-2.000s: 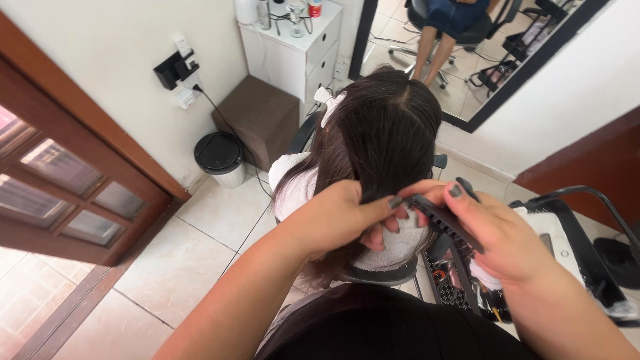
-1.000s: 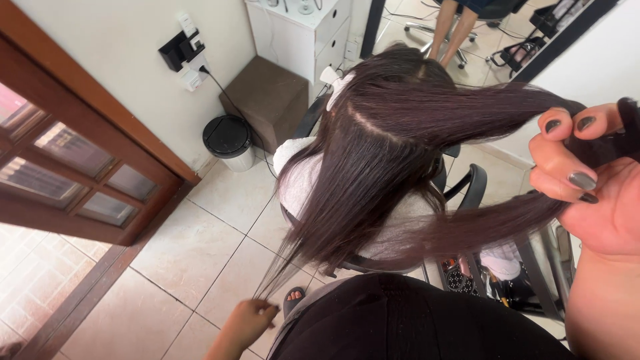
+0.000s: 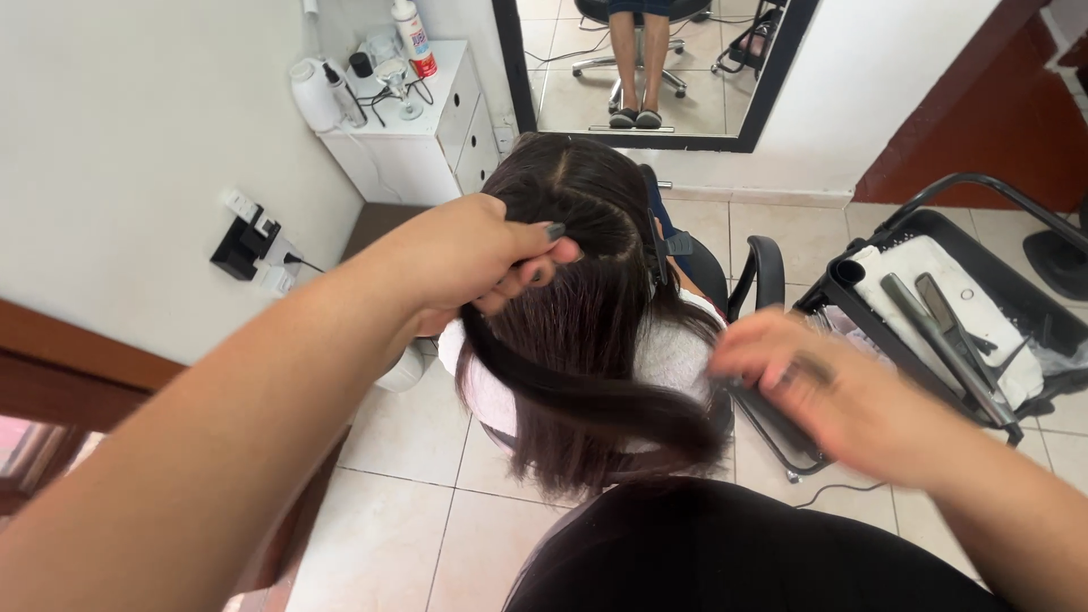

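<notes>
A seated person's long dark hair (image 3: 578, 314) hangs down over a white towel (image 3: 671, 357) on the shoulders, with parting lines on the crown. My left hand (image 3: 510, 263) is closed on a section of this hair near the back of the head; the section's loose length curves down to the right. Blurred by motion, my right hand (image 3: 790, 374) is to the right of the hair ends, its fingers bent; whether it holds anything is unclear. A dark hair clip (image 3: 659, 246) sits at the right side of the head.
At right stands a black trolley (image 3: 909, 229) with a flat iron (image 3: 952, 348) on a white cloth. A white drawer cabinet (image 3: 459, 110) holding bottles and a hair dryer stands at upper left, near a framed mirror (image 3: 756, 127). A chair armrest (image 3: 765, 268) is right of the person.
My left hand has moved up from low beside the hair ends to the head and taken hold of a section. My right hand no longer holds the hair up at the right.
</notes>
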